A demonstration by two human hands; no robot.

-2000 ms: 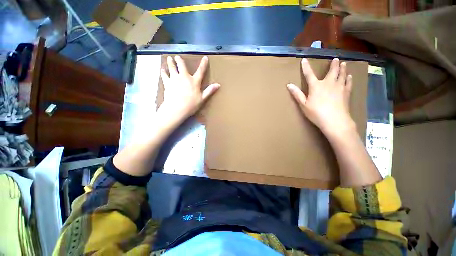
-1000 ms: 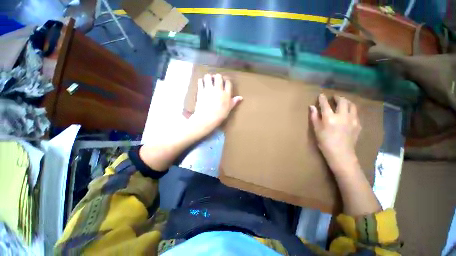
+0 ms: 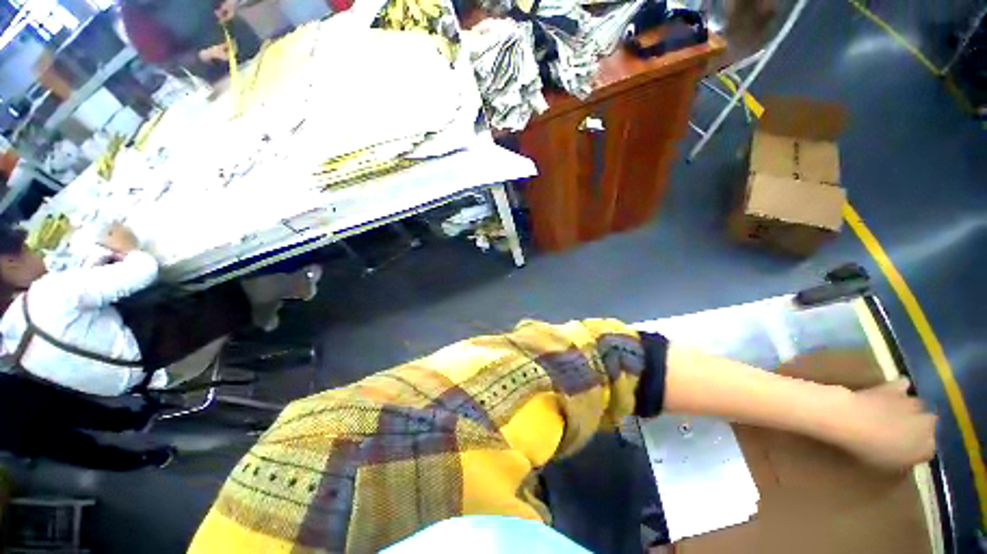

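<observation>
The brown bag panel (image 3: 833, 487) lies flat on the pale, shiny press table (image 3: 698, 465) at the lower right, cut off by the picture's bottom edge. My left hand (image 3: 893, 425) reaches across from the yellow plaid sleeve and rests at the panel's far edge, beside the thin dark rail. It is blurred, and I cannot tell whether its fingers grip the panel. A dark bracket (image 3: 833, 288) sits at the table's far left corner. My right hand is out of the picture.
A reddish-brown cabinet (image 3: 606, 162) with grey material on top stands beyond the table. An open cardboard box (image 3: 795, 179) is on the floor near a yellow line. A long white worktable (image 3: 433, 184) stands at the upper left, where a person in white (image 3: 81, 319) sits.
The view has swung far to the left, bringing the worktable and seated person in. My right hand has left the picture. The green beam seen one second ago no longer shows.
</observation>
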